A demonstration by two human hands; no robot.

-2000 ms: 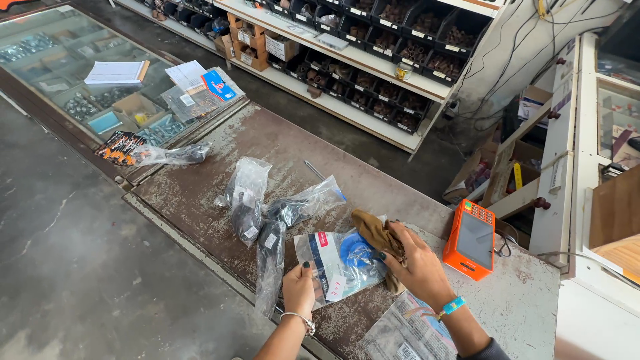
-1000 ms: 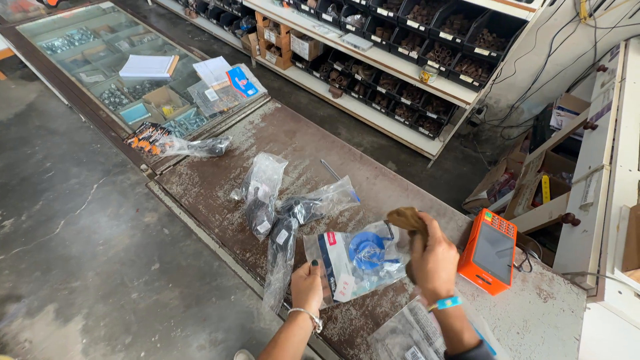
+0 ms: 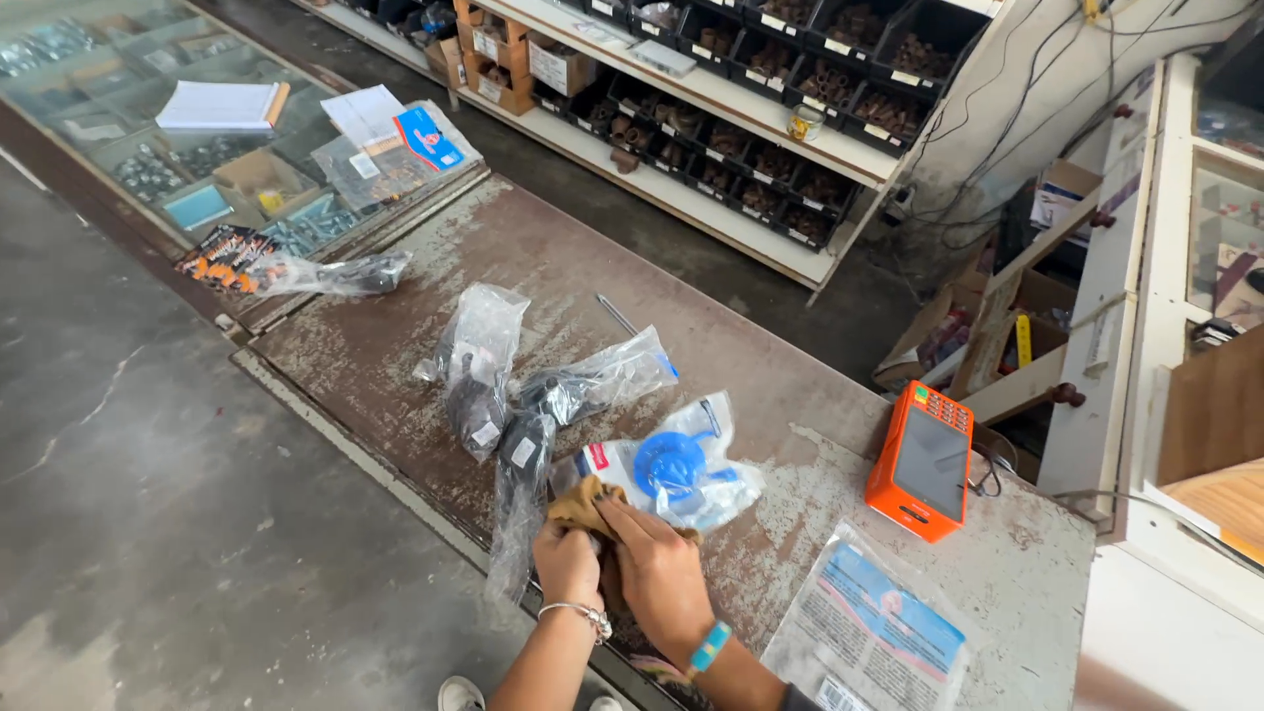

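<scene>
A brown cloth is bunched between my hands at the near edge of the worn counter. My left hand grips its lower left part, and my right hand presses on it from the right with fingers extended. Just beyond them lies a clear plastic package with a blue round part. Left of it, clear bags with dark parts lie close together, one reaching down beside my left hand. A thin metal rod lies behind the bags.
An orange card terminal stands at the right, with a flat printed plastic bag nearer me. Papers and a bagged item lie at the left, by the glass-topped case. Shelves of black bins stand beyond the counter.
My right hand has brought the cloth from the right of the blue-part package to my left hand. My left hand has let go of the package's edge and now holds the cloth.
</scene>
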